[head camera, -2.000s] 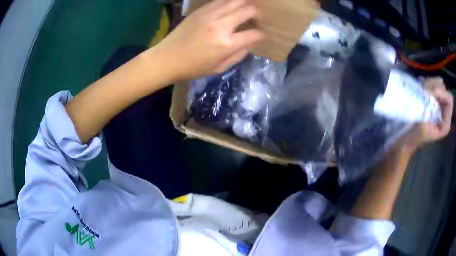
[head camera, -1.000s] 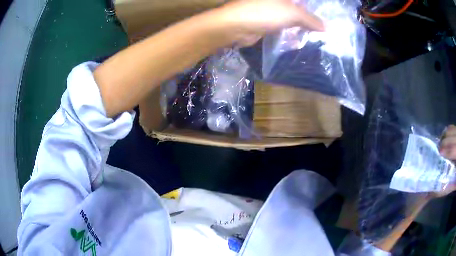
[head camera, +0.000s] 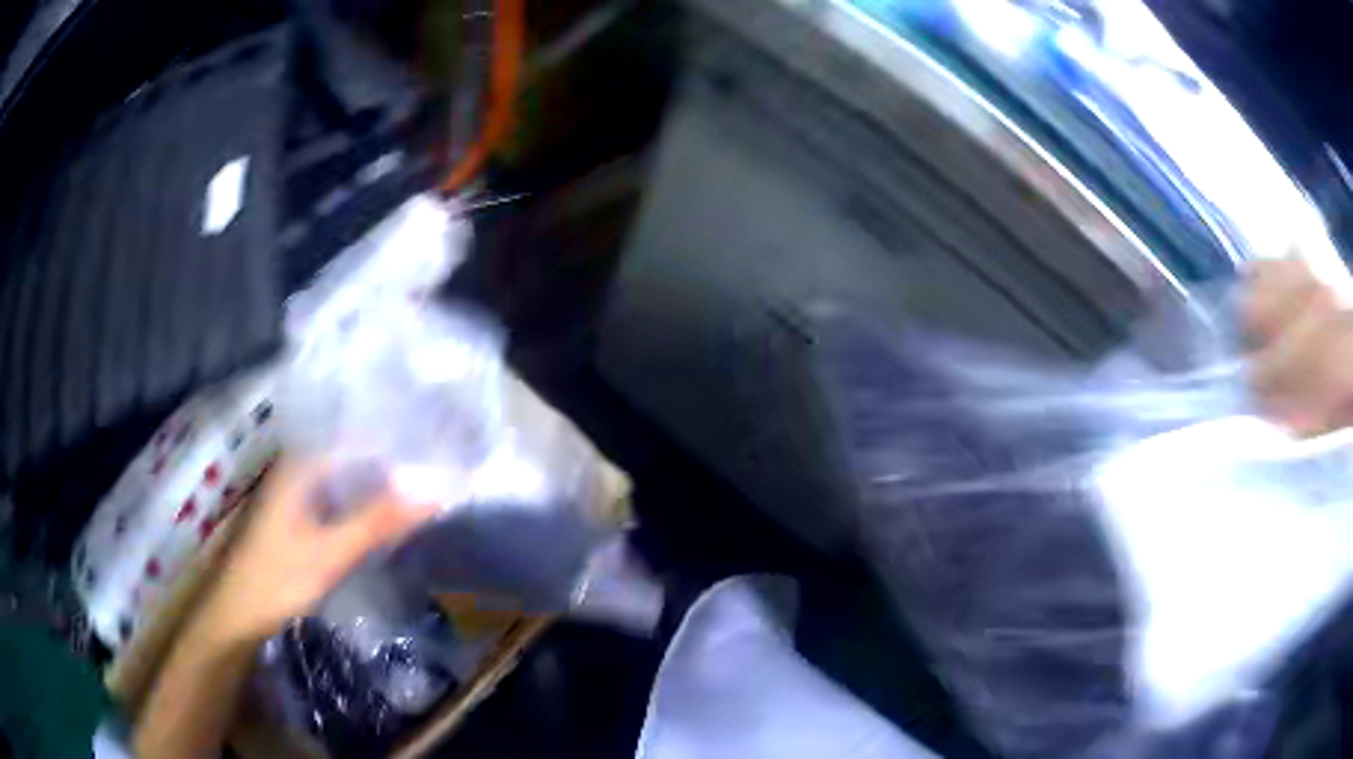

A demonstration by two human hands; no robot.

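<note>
My right hand [head camera: 1294, 344], at the right edge and blurred, grips the top of a large clear bag [head camera: 979, 504] with dark contents and a white label. My left hand [head camera: 304, 541] holds another clear, shiny bag [head camera: 430, 400] with dark contents over the open cardboard carton [head camera: 490, 685] at lower left. More bagged dark parts [head camera: 364, 667] lie inside the carton, partly hidden by my left hand and its bag.
A dark ribbed tray [head camera: 134, 267] stands at upper left. A white roll or cover with red and black marks [head camera: 193, 489] is beside the carton. An orange cable [head camera: 502, 104] hangs at the top. A grey panel [head camera: 727, 282] stands under a bright bench edge [head camera: 1024, 163].
The view has swung to the right, so the carton now shows at lower left and the bench edge has come in. Both hands still hold their bags; the labelled bag is beside the grey panel.
</note>
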